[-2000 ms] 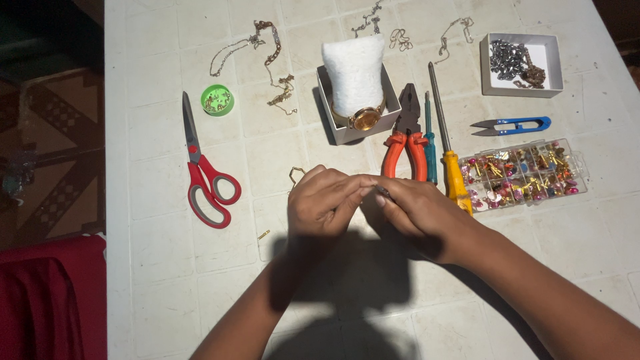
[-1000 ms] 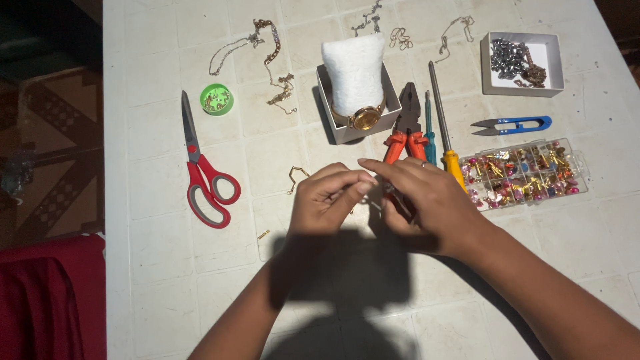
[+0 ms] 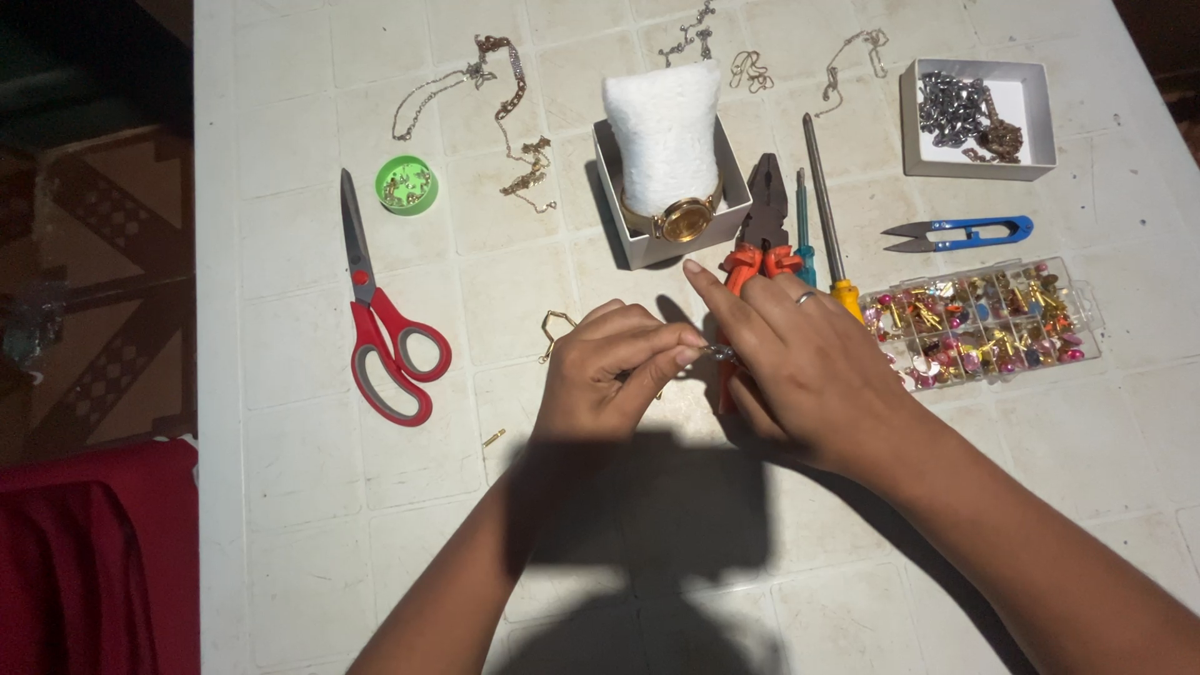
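Note:
Between thumb and forefinger my left hand [image 3: 609, 370] pinches a tiny piece of jewellery. My right hand [image 3: 806, 366], with a ring on one finger, is just right of it, forefinger stretched out. A small dark metal tip [image 3: 720, 352] shows between the hands and touches the pinched piece; the rest of that tool is hidden under my right palm. A gold-coloured chain [image 3: 553, 337] lies partly behind my left hand, and a small gold bar piece [image 3: 494, 438] lies to its left. Pliers with orange handles [image 3: 767, 211] lie beyond my right hand, their handles partly covered.
Red-handled scissors [image 3: 384, 352] and a green cap of small parts [image 3: 407, 185] are left. A watch [image 3: 687, 219] on a white cushion stands in a box [image 3: 647, 248]. Screwdrivers [image 3: 821, 202], blue thread snips [image 3: 975, 232], a bead case [image 3: 984, 323] and a chain box [image 3: 980, 169] are right.
My right hand has shifted and turned since two seconds ago, its forefinger now stretched forward. A dark metal tip shows between the hands. My left hand keeps its pinch nearly in place.

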